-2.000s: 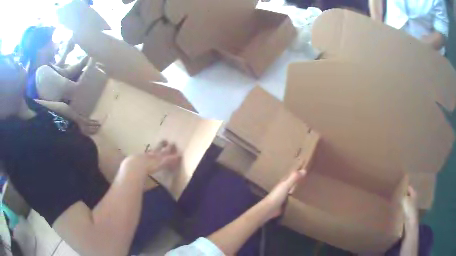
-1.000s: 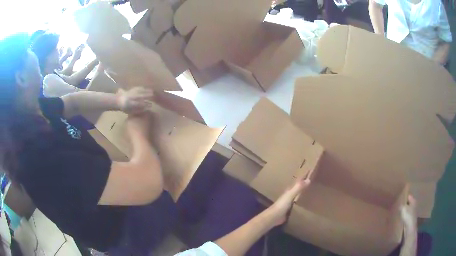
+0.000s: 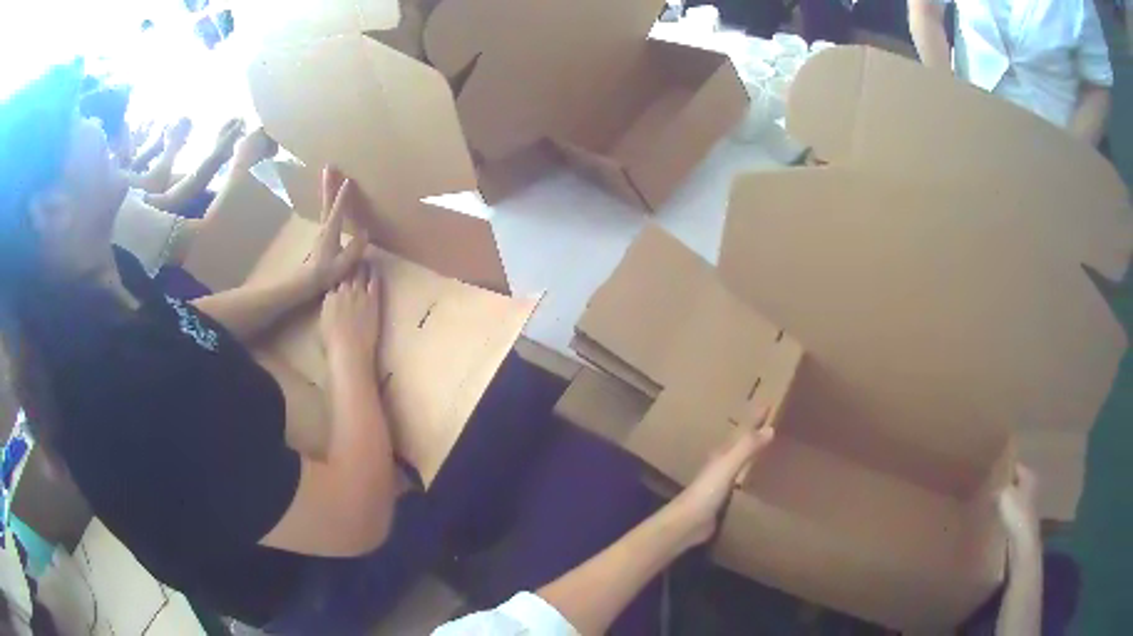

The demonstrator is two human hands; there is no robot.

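A brown mailer box (image 3: 870, 497) is in front of me at the right, its front wall and both side walls upright. Its broad lid (image 3: 919, 273) stands up at the far side. My left hand (image 3: 733, 466) grips the left side wall, thumb at the top edge. My right hand (image 3: 1019, 503) holds the right side wall from outside, near the picture's lower right; its fingers are partly hidden. Flat stacked blanks (image 3: 659, 323) lie left of the box, a side panel with dark slots reaching toward it.
A seated person in black (image 3: 186, 410) at left presses on another carton (image 3: 460, 323). An open box (image 3: 671, 112) stands on the white table (image 3: 559, 236). White cups (image 3: 777, 62) lie beyond. Another person in white (image 3: 1031, 62) is at the far right.
My hands keep their hold on the box, which has barely moved. The neighbour's hands have come together on their carton, and its lid has risen into view behind them.
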